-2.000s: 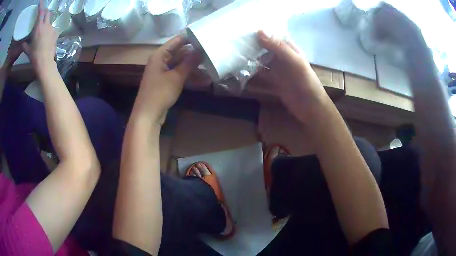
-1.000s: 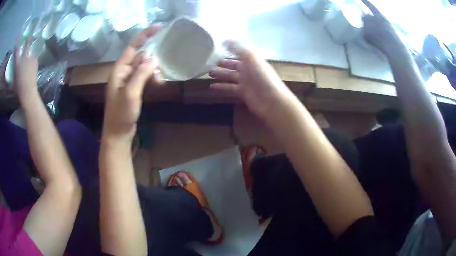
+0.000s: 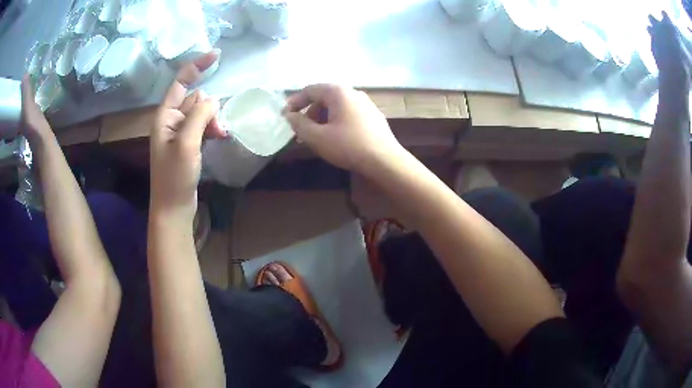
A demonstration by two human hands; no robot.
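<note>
A white cup (image 3: 256,123) with clear film around it hangs between my hands, in front of the table's edge. Its round end faces me and its body extends down and away. My left hand (image 3: 182,125) pinches the film at the cup's left side with thumb and fingers, index finger raised. My right hand (image 3: 334,125) pinches at the right side of the round end, fingers curled. Whether that end is the cup's open mouth or its base, I cannot tell.
Bagged white cups (image 3: 125,57) stand in rows at the back left, more (image 3: 523,30) at the back right. Brown cartons (image 3: 425,105) edge the pale-topped table (image 3: 394,57). A neighbour's hand (image 3: 34,114) holds a white cup at left; another person's arm (image 3: 668,151) reaches in at right.
The cup has moved down from above the table's edge, and its round end looks covered with film. My right hand has gone from spread fingers to a pinch. The right neighbour's hand has moved right.
</note>
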